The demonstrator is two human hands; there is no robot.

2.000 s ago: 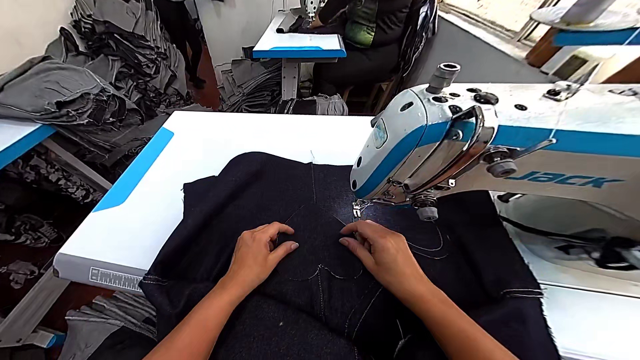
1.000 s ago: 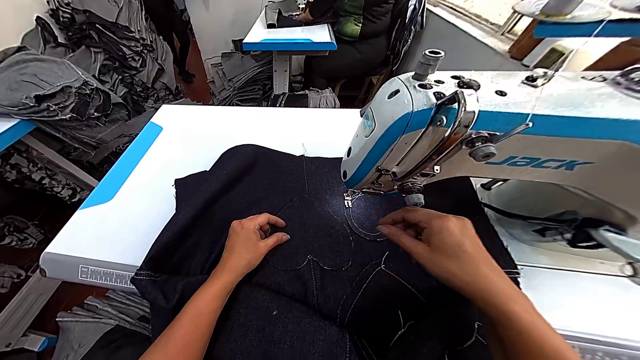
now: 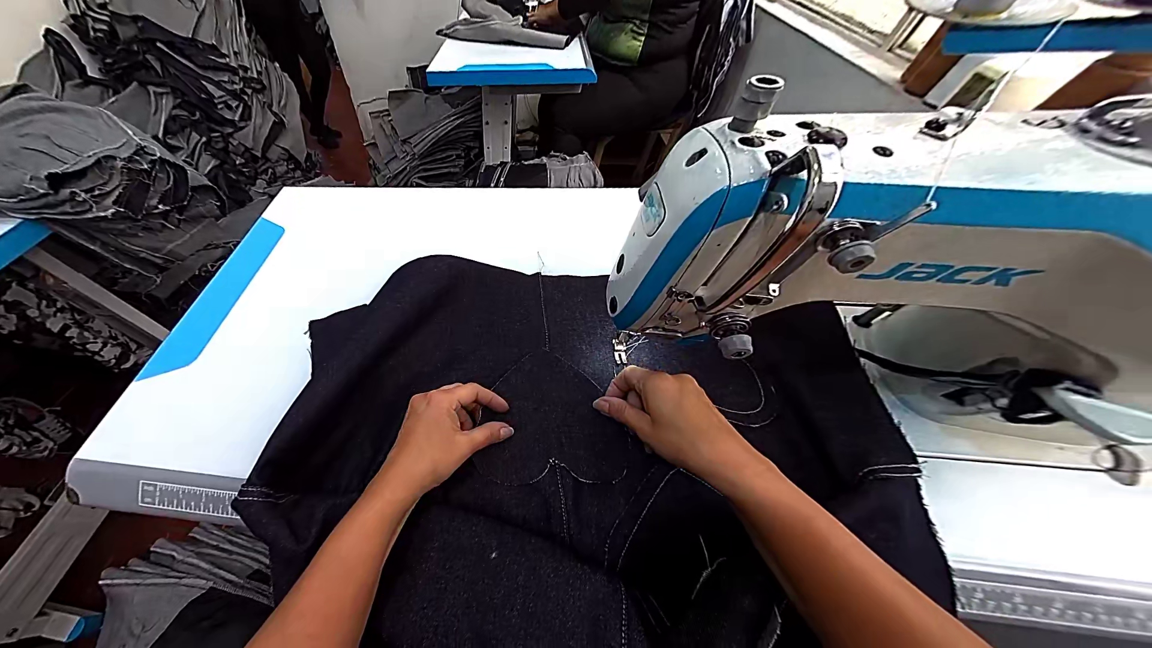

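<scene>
A dark denim garment piece with pale stitched curves lies spread over the white sewing table. My left hand rests on it left of the stitched shape, thumb and index finger apart. My right hand touches the denim just below the presser foot, its fingertips close together; whether they pinch cloth is not clear. The lit needle area is under the head of a Jack sewing machine. Loose threads lie by the foot and on the cloth's upper edge.
Grey and black garments are heaped at the left, more cloth below the table's left edge. Behind stands another table, where a person sits. The machine arm spans the right side.
My right hand has moved left, back beside the presser foot, after being farther right one second ago. A grey cloth now lies on the back table. The view has shifted slightly.
</scene>
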